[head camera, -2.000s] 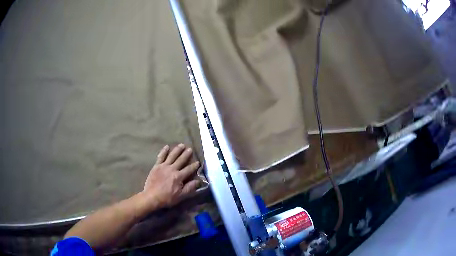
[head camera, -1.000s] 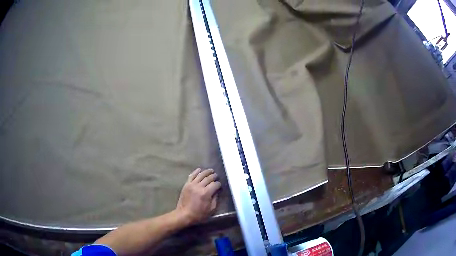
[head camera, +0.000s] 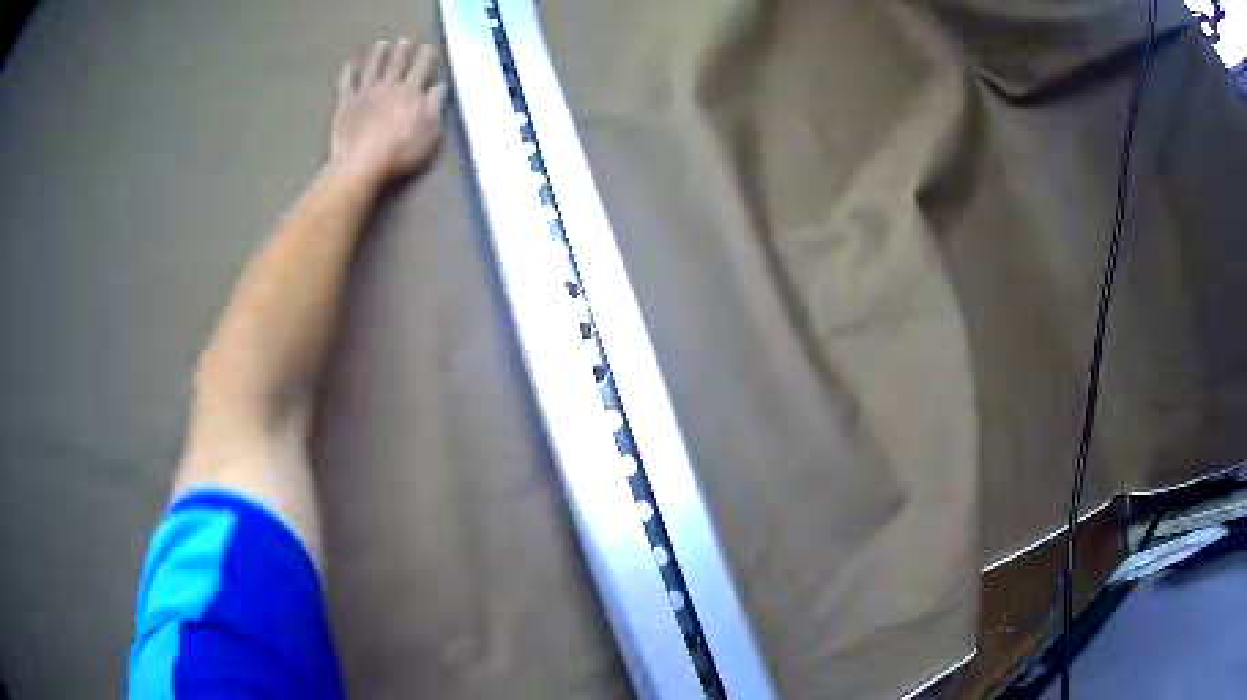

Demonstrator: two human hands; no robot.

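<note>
My left hand point(head camera: 389, 112) lies palm down with its fingers apart on the khaki fabric ply point(head camera: 205, 274), just left of the cutting rail, near the top of the view. It holds nothing. The silver cutting rail point(head camera: 581, 315), with a dark slot along its middle, runs from the top down to the bottom edge across the cloth. The cloth is fairly flat on the left and loosely folded on the right. My right hand is not in view.
A thin dark power cord point(head camera: 1102, 315) hangs over the cloth at the right. The brown wooden table edge point(head camera: 1026, 602) and a grey surface point(head camera: 1183, 622) show at the lower right. Bright light shows at the top right corner.
My left hand has moved from near the front cloth edge far up along the rail's left side. The view has shifted forward, and the end cutter and blue rail supports have left the picture.
</note>
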